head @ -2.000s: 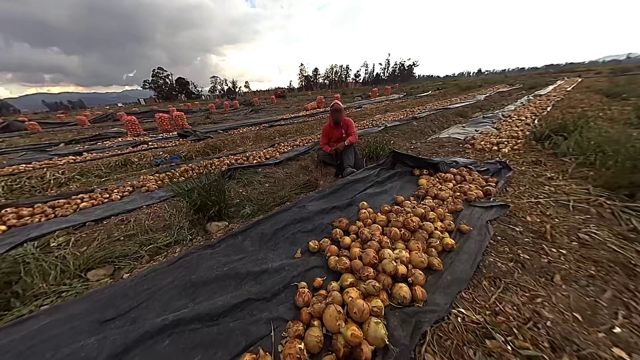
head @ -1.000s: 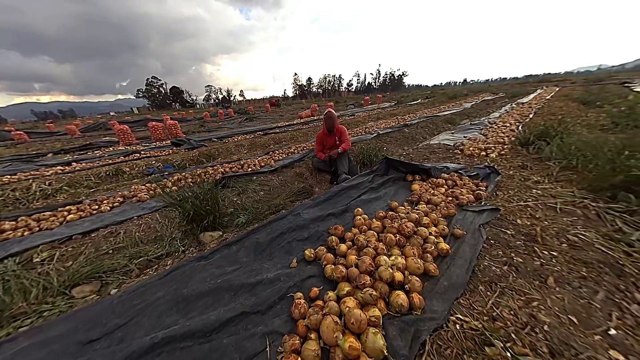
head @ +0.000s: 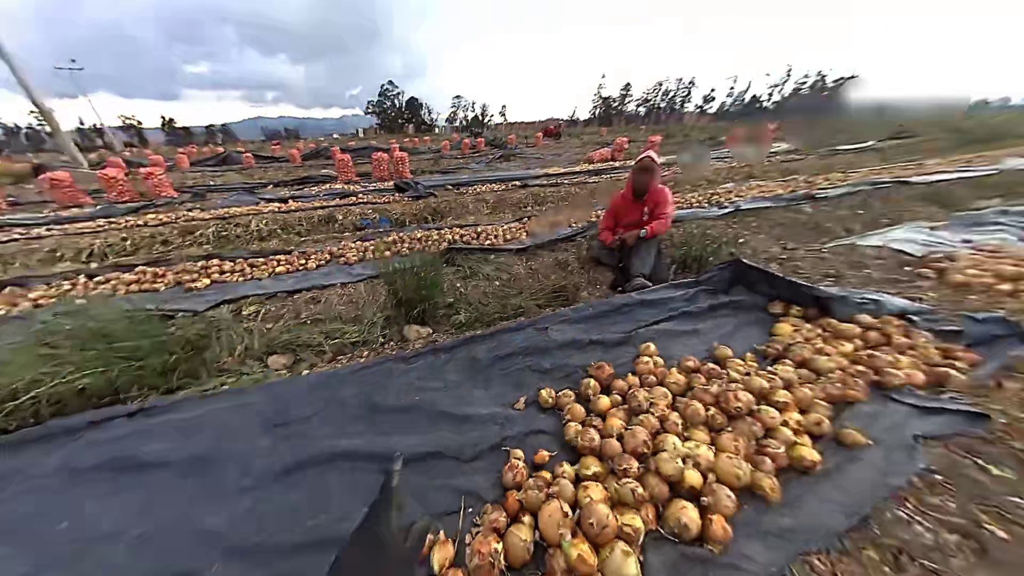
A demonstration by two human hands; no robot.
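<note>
Neither my left hand nor my right hand shows in the head view. Many yellow-brown onions (head: 680, 436) lie in a loose pile on a dark plastic sheet (head: 240, 456), from the bottom middle up to the right. Some have dry, peeling skins. The sheet is wrinkled, with a raised fold at its far edge near the seated person.
A person in a red hooded top (head: 638, 210) sits on the ground just beyond the sheet. Further rows of onions (head: 240, 268) run across the field. Filled red mesh sacks (head: 116, 184) stand behind them. Grass tufts (head: 414, 284) and stones (head: 417, 331) border the sheet.
The view has turned left, so more sacks and a leaning pole show at the left. The person remains seated, and the onion pile looks the same.
</note>
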